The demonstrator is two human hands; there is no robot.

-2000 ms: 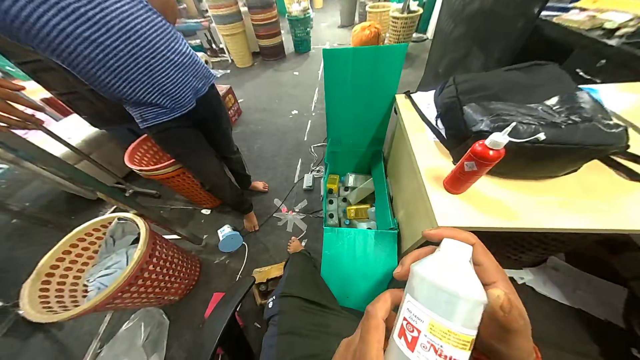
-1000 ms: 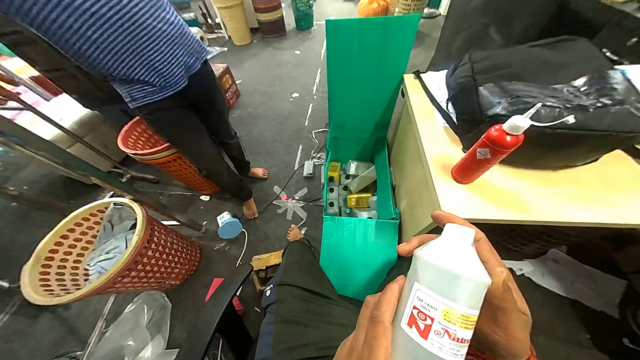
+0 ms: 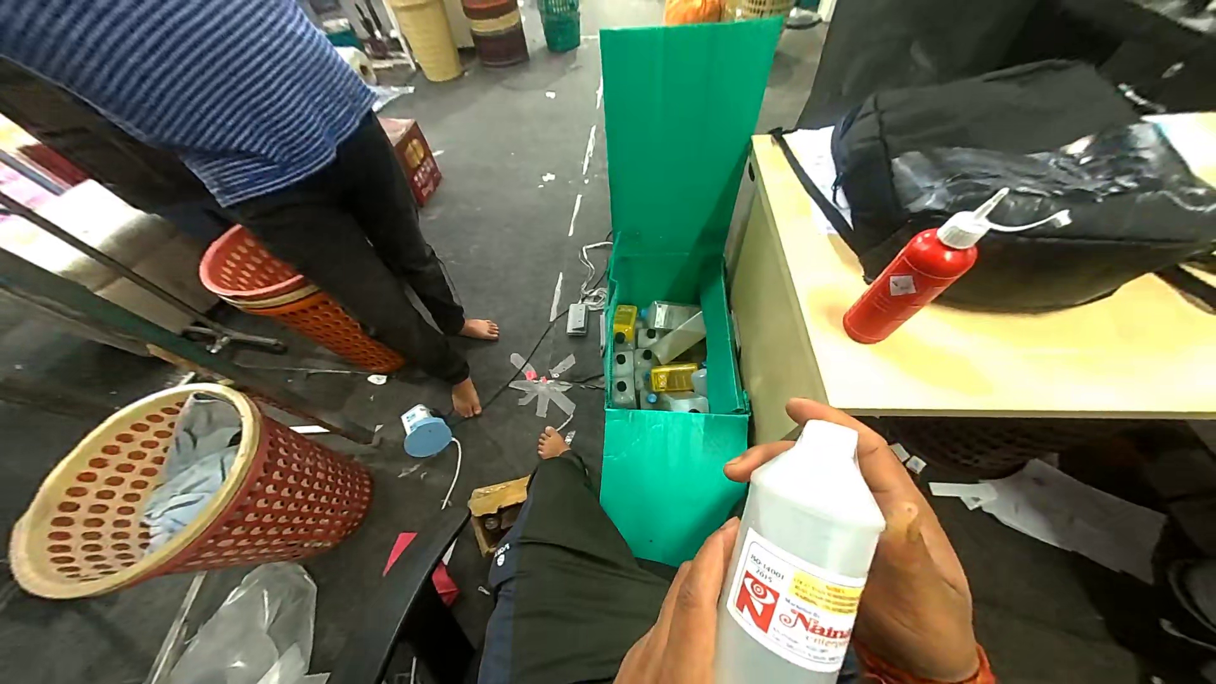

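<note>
Both my hands hold a translucent plastic bottle (image 3: 807, 560) with a white cap and a printed label, upright at the lower right. My left hand (image 3: 679, 617) grips its lower left side. My right hand (image 3: 912, 560) wraps its right side and back, with fingers behind the cap. Beyond them, a green corrugated plastic box (image 3: 674, 475) stands on the floor, its flaps unfolded, with several capped bottles (image 3: 674, 377) inside. To the right, a red squeeze bottle (image 3: 910, 285) with a white nozzle stands on the desk (image 3: 1026, 370), beside a black backpack (image 3: 997, 190).
A person (image 3: 351, 218) in a striped shirt stands barefoot at the left. A red perforated basket (image 3: 313, 503) holds cloth, and an orange basket (image 3: 304, 294) is behind the person's legs. A blue-lidded container (image 3: 427, 432), cables and a small carton (image 3: 494, 513) lie on the floor.
The view has tilted down and shifted somewhat. Both hands keep holding the bottle; nothing else has plainly moved.
</note>
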